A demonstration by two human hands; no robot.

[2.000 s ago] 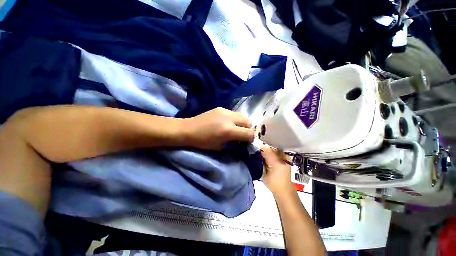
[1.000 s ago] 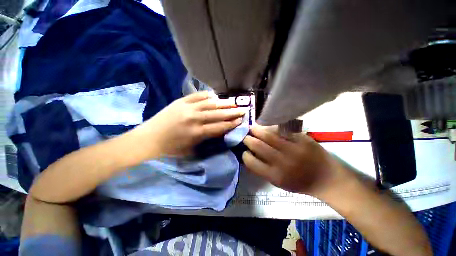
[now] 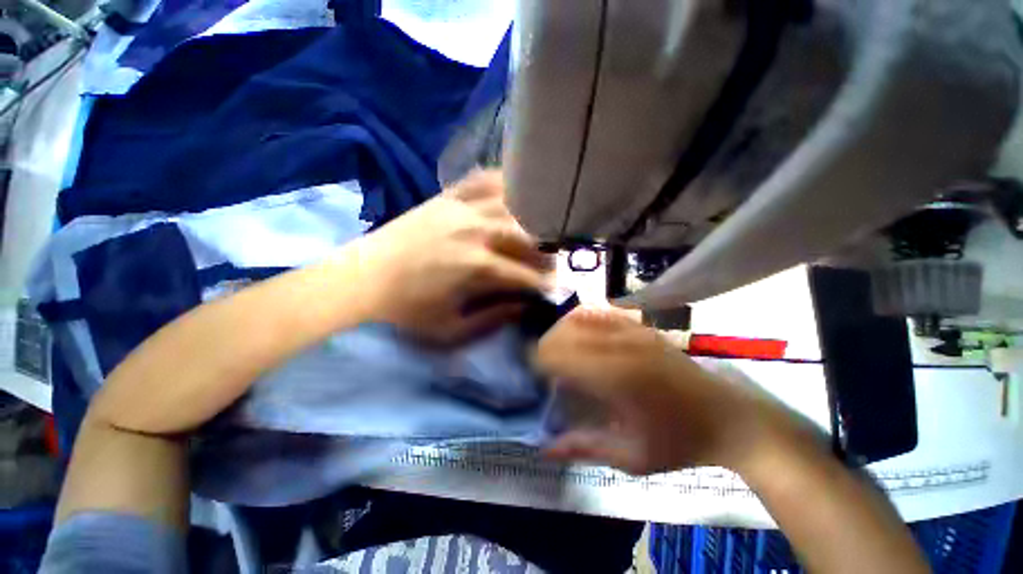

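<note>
A garment of navy fabric point(image 3: 269, 123) and pale blue-grey fabric point(image 3: 348, 381) lies spread left of the sewing machine head point(image 3: 718, 123). My left hand point(image 3: 449, 264) is blurred and rests on the garment, just left of the needle area, with dark fabric under its fingers. My right hand point(image 3: 639, 392) is blurred and grips the garment's edge in front of the machine, close to my left fingertips. The fabric between the hands is partly hidden by the fingers.
A black smartphone point(image 3: 869, 370) lies on the white table right of a red strip point(image 3: 737, 346). A ruler scale point(image 3: 931, 477) runs along the table's front edge. Blue plastic crates point(image 3: 718, 549) show below. Small green items point(image 3: 954, 342) lie at the far right.
The view has swung from the machine's side to close over the table. Since the last earlier frame, both hands have shifted a little, and the pale fabric's front edge has been drawn under my right hand.
</note>
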